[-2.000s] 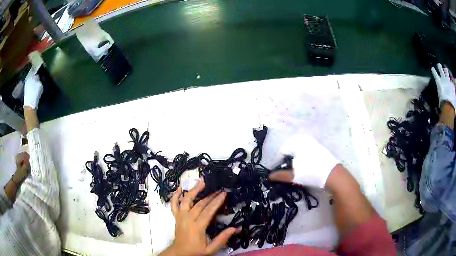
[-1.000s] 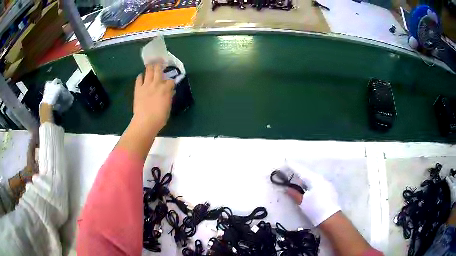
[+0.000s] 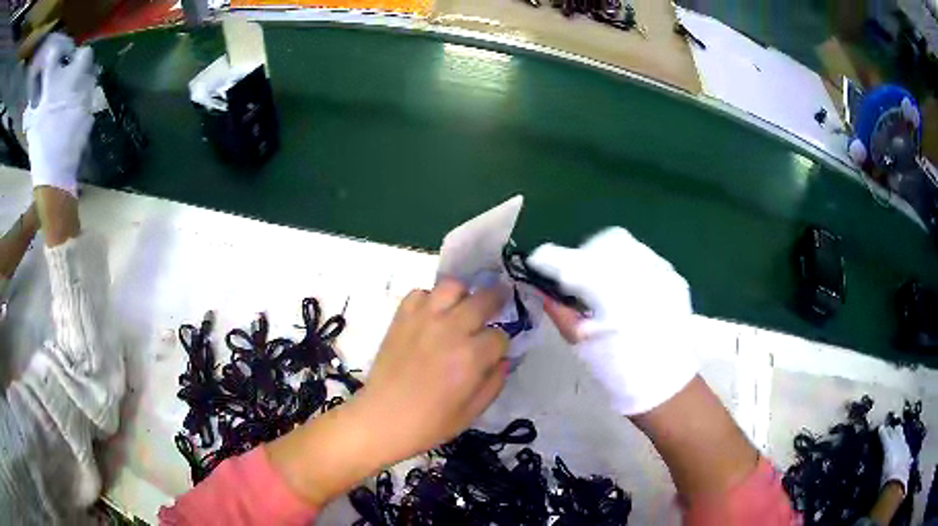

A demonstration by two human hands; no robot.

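Observation:
My bare left hand (image 3: pixel 440 360) is closed around a small retail box near the centre; its white lid flap (image 3: pixel 480 245) stands up, and the hand hides most of the box. My white-gloved right hand (image 3: pixel 624 313) grips a bundled black cable (image 3: pixel 542 279) beside the box's open mouth, with one loop near the flap. Black cable bundles lie in a heap (image 3: pixel 483 478) below my hands and in another heap (image 3: pixel 257 380) to the left on the white worktop (image 3: pixel 381 277).
On the green conveyor (image 3: pixel 411 134) stand an open box (image 3: pixel 242 118) at left and closed dark boxes (image 3: pixel 820 272) at right. A neighbour's white glove (image 3: pixel 60 118) is at far left, another's (image 3: pixel 895 452) by a cable heap at lower right. A blue fan (image 3: pixel 887 123) is upper right.
My left hand has brought the box from the conveyor back to the centre, close to me. My right hand has moved up with its cable to the box. The open box at left has moved right.

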